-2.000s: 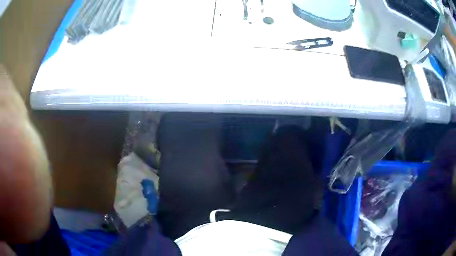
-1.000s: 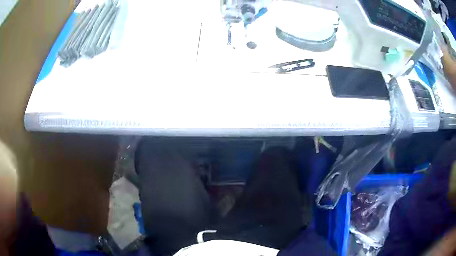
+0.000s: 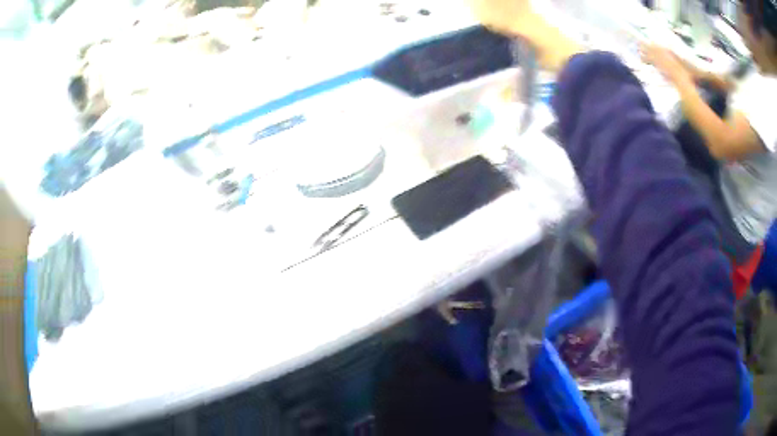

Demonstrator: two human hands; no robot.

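My right arm in a dark blue sleeve reaches up and away past the right end of the sewing machine. My right hand (image 3: 524, 27) is at the top edge, blurred and washed out; whether it holds anything cannot be told. My left hand is not in view. The curved panel stack (image 3: 345, 174) lies under the machine arm. The strip stack (image 3: 63, 285) lies at the left on a blue edge. The thread snips (image 3: 341, 228) lie left of the black mobile phone (image 3: 453, 196).
The white machine table (image 3: 213, 341) has a clear plastic bag (image 3: 517, 319) hanging off its right edge. A blue crate (image 3: 558, 383) with bagged pieces stands below right. The control panel (image 3: 451, 60) is on the machine head. Another person's arm (image 3: 711, 119) shows at upper right.
The view has swung and tilted to the right. My right arm has extended up and forward across the right side. The skin-coloured blur at the lower left is gone.
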